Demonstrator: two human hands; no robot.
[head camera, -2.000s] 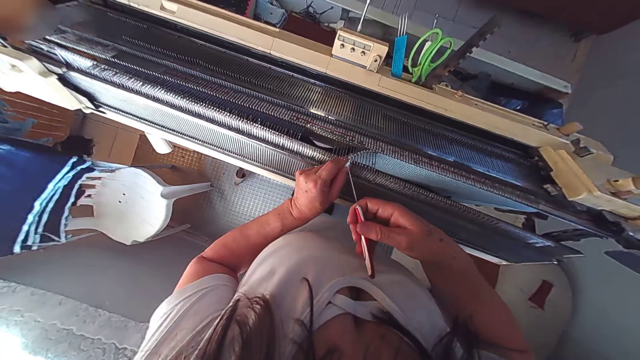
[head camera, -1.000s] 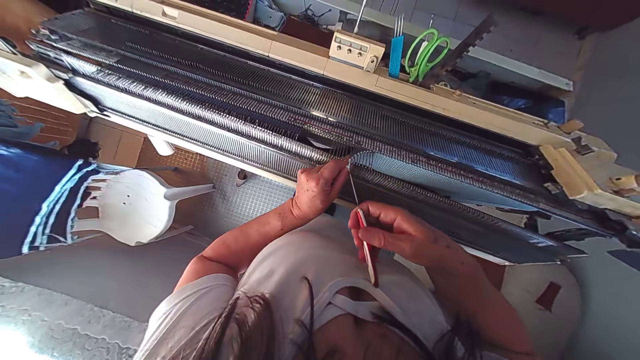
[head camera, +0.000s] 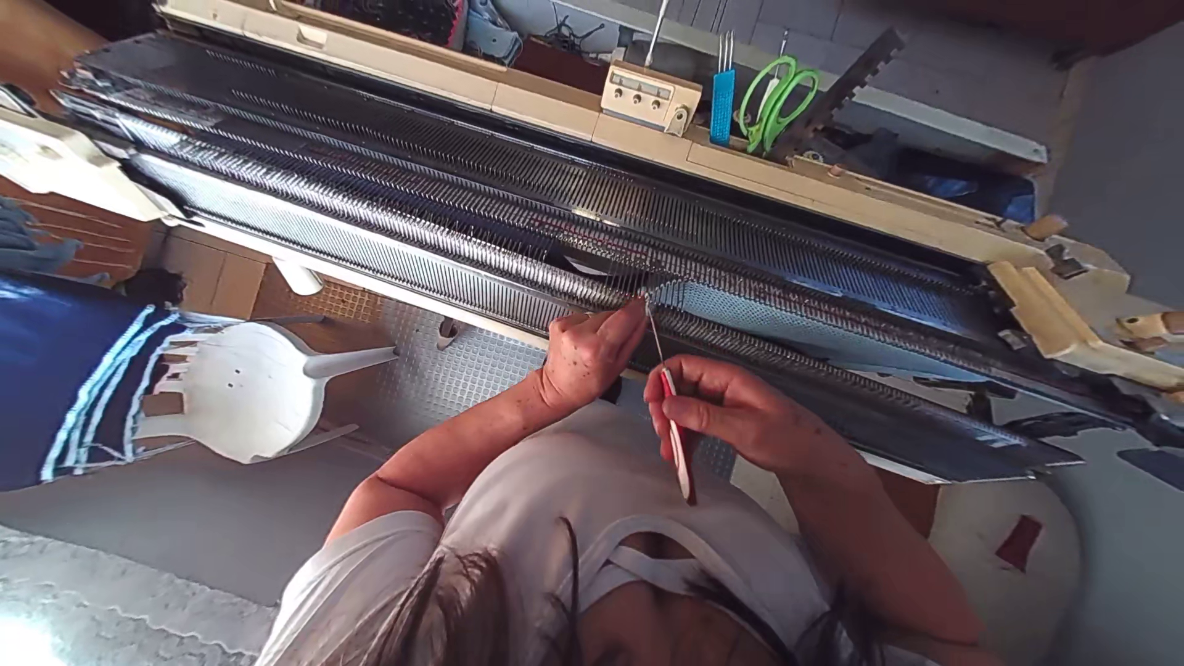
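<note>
A double-bed knitting machine (head camera: 398, 166) runs across the view with two long rows of needles. Light blue knitted fabric (head camera: 768, 319) hangs between its beds, right of centre. My left hand (head camera: 592, 351) rests at the front needle bed, its fingertips together at the left edge of the fabric; whether they pinch yarn or fabric I cannot tell. My right hand (head camera: 717, 407) grips the red and white handle of a thin metal hooked tool (head camera: 675, 425). The tool's shaft points up to my left fingertips, where its tip is too small to make out.
Behind the beds stand a row counter (head camera: 650, 97), a blue multi-pronged comb tool (head camera: 722, 106) and green-handled scissors (head camera: 777, 102). A white plastic chair (head camera: 250, 388) and dark blue striped cloth (head camera: 74, 379) are at left. A cream carriage (head camera: 1064, 314) sits at the right end.
</note>
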